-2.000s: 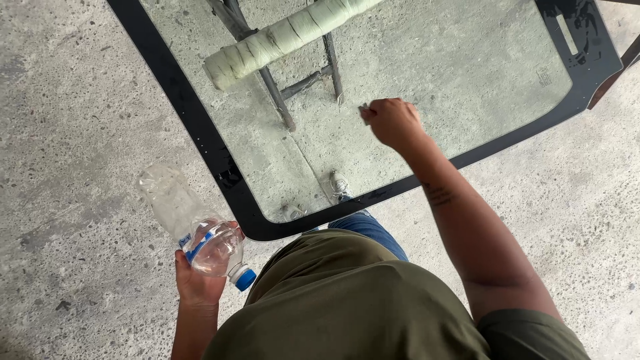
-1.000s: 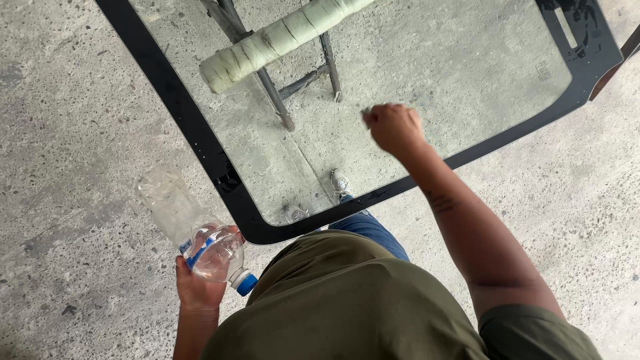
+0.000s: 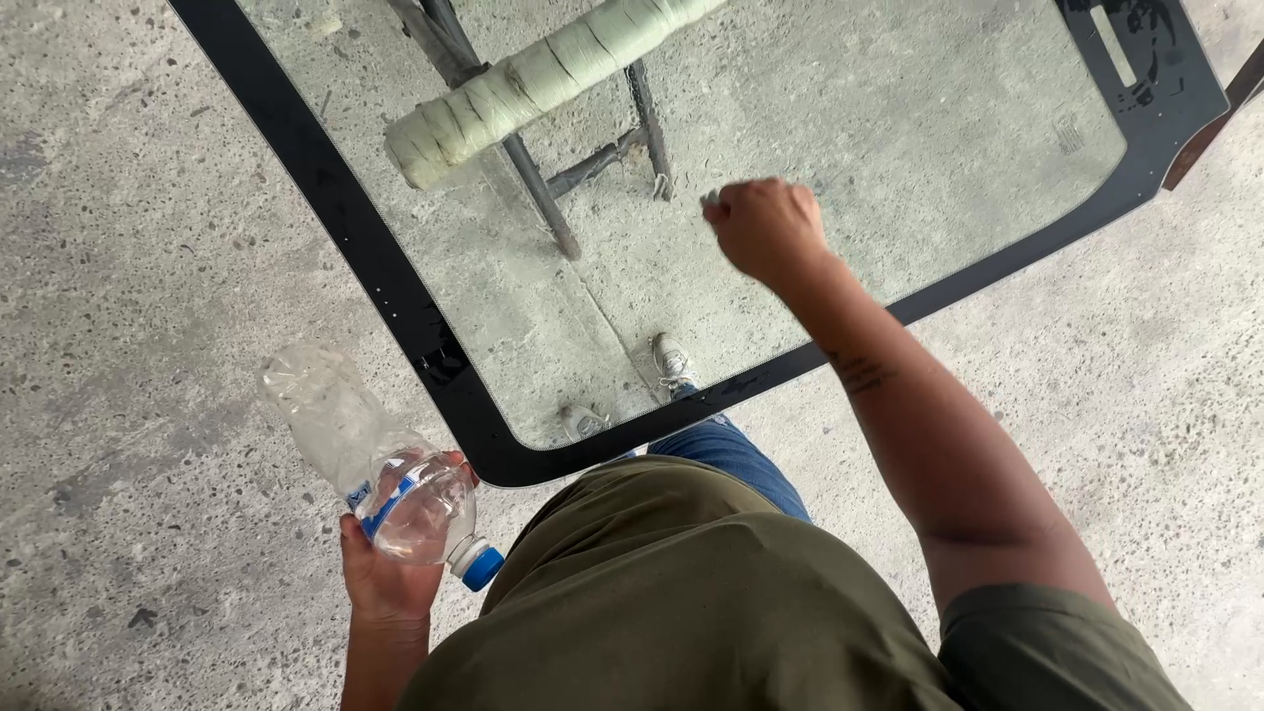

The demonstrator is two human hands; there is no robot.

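Note:
My left hand [image 3: 395, 578] grips a clear plastic bottle [image 3: 336, 425] with a blue cap, tilted with its cap toward my shirt. The fingers wrap around the bottle near its blue label, by the rounded corner of the glass. My right hand [image 3: 768, 225] is over a large glass pane [image 3: 908, 168] with a black border. Its fingers are curled; something small and pale shows at the fingertips, too unclear to name. Whether that hand touches the glass cannot be told.
Beneath the glass, a padded bar [image 3: 533, 89] wrapped in pale film and a dark metal stand [image 3: 592, 168] show through. A reddish-brown piece [image 3: 1210, 128] lies past the pane's right corner. My shoe [image 3: 673, 357] shows through the glass, over a speckled concrete floor [image 3: 197, 296].

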